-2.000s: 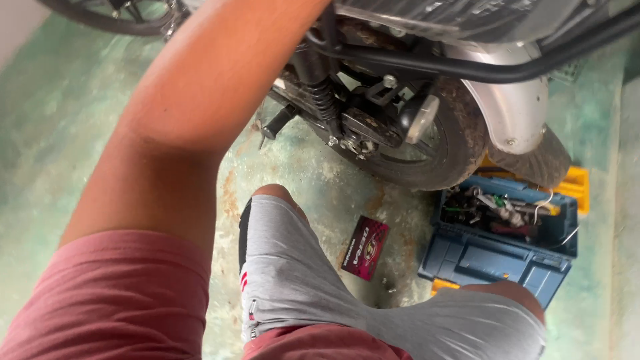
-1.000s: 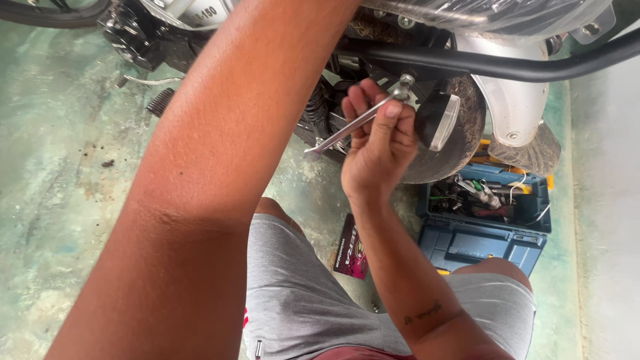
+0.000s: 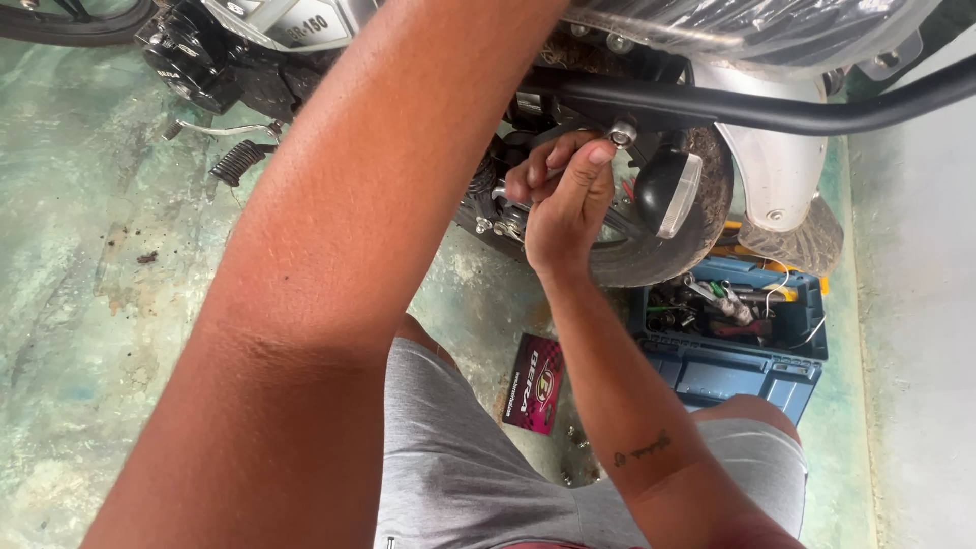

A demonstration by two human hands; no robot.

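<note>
My right hand (image 3: 568, 183) is closed around a metal wrench, beside the rear of a motorcycle. The round head of the wrench (image 3: 623, 133) shows past my thumb, at the underside of a black tubular bar (image 3: 686, 103); whether it sits on a bolt I cannot tell. My fingers cover most of its shaft. Just right of the hand is a turn signal with a clear lens (image 3: 680, 197), and behind it the rear wheel's tyre (image 3: 648, 263). My left arm reaches up across the view, and its hand is beyond the top edge.
An open blue toolbox (image 3: 770, 370) with hand tools stands on the floor behind the wheel. Between my legs and the wheel lie a printed dark and pink card (image 3: 534, 385) and small metal parts (image 3: 576, 438). A footpeg (image 3: 236, 162) juts out at left; a wall (image 3: 915, 305) runs along the right.
My right hand, not visible two seconds ago, came into view with the wrench. Since one second ago, the wrench's shaft has turned and is now mostly behind my fingers.
</note>
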